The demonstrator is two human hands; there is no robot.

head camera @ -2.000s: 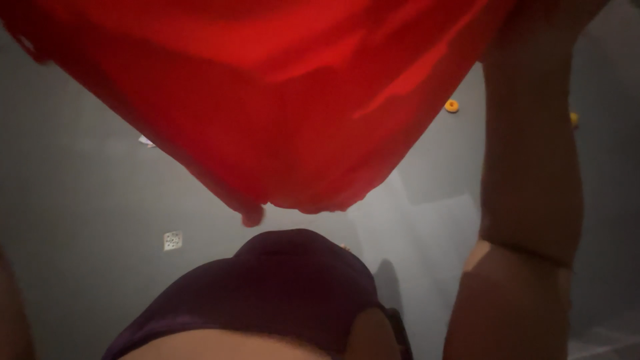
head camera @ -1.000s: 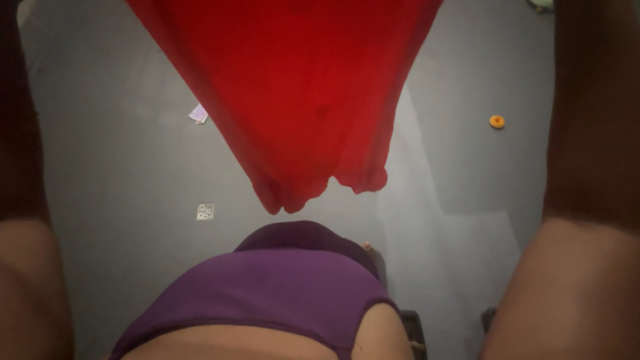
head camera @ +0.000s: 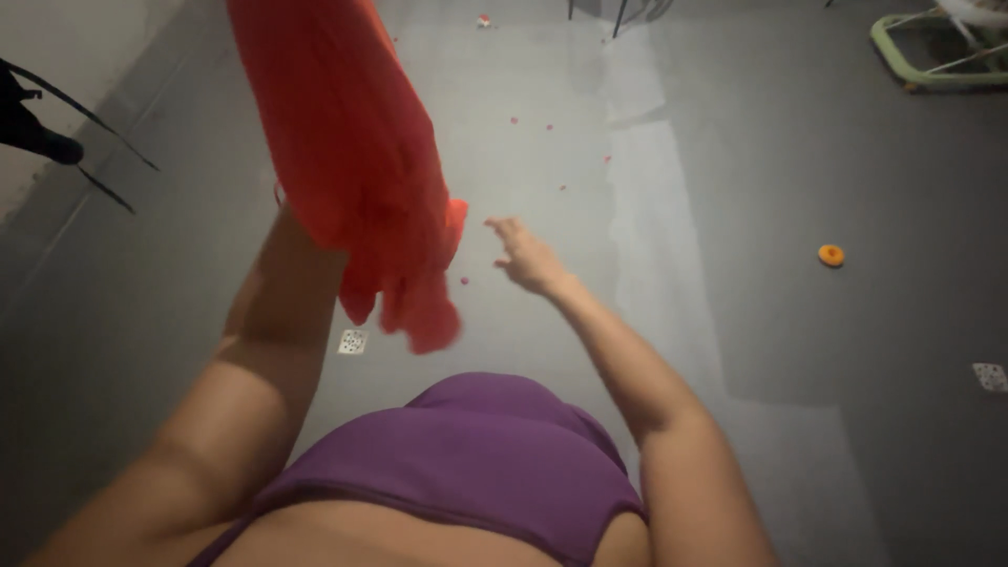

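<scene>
A red cloth garment [head camera: 354, 142] hangs in front of me on the left, running out of the top of the view, its gathered lower end loose above the floor. My left arm reaches up behind it; the cloth hides my left hand, so its grip does not show. To the right of the cloth, my right hand [head camera: 526, 256] is in the air with fingers apart and nothing in it, a short way from the garment's edge.
On the grey floor lie an orange ring-shaped object [head camera: 831, 255], small reddish bits and two floor drains [head camera: 353, 341]. A green-rimmed frame [head camera: 890, 55] stands at the upper right, thin dark legs [head camera: 620, 17] at the top. Black straps [head camera: 90, 118] hang by the left wall.
The red cloth was spread wide across the middle and now hangs narrower at the left. My right hand has come down into view, off the cloth. The view has shifted.
</scene>
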